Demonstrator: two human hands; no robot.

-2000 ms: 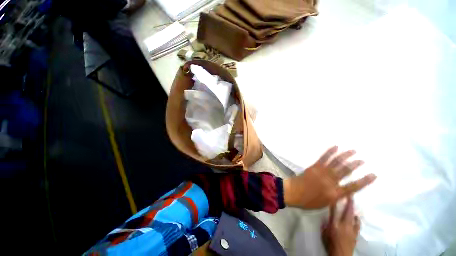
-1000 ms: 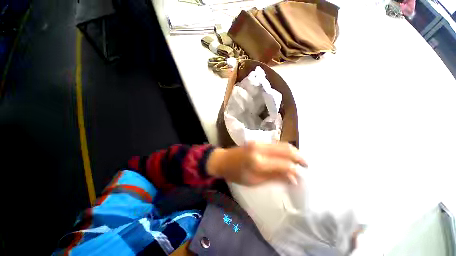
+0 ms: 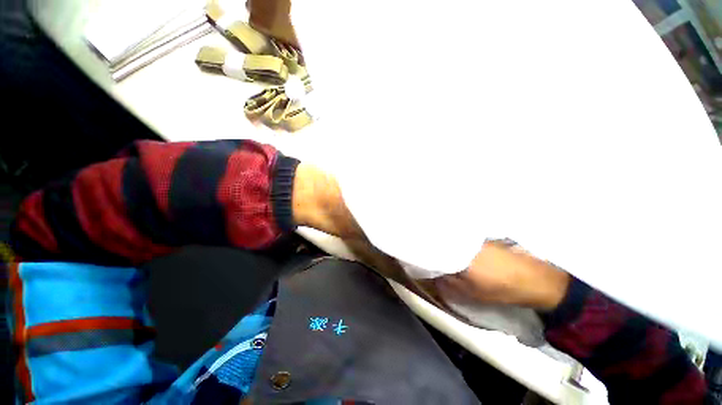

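My left hand (image 3: 318, 199) reaches in from the left. Its wrist shows, but its fingers are lost against a brown edge and white glare. My right hand (image 3: 507, 277) comes from the right with its fingers curled on thin white-grey tissue (image 3: 518, 323), which shows above and below the hand. A narrow dark brown strip (image 3: 376, 257), perhaps a bag's rim, runs between the hands along the table's near edge. Most of what lies beyond it is washed out by glare, so I cannot tell tissue from tabletop.
Rolled khaki straps with white wraps (image 3: 241, 65) lie at the upper left. Beside them are narrow white paper stacks (image 3: 162, 46). Part of a brown bag (image 3: 273, 19) shows at the top. The white table's rounded edge (image 3: 134, 111) runs below them, with dark floor beyond.
The view has moved closer to the straps and the table's near edge. Both forearms now reach over the table from opposite sides. The standing bag with tissue no longer shows clearly.
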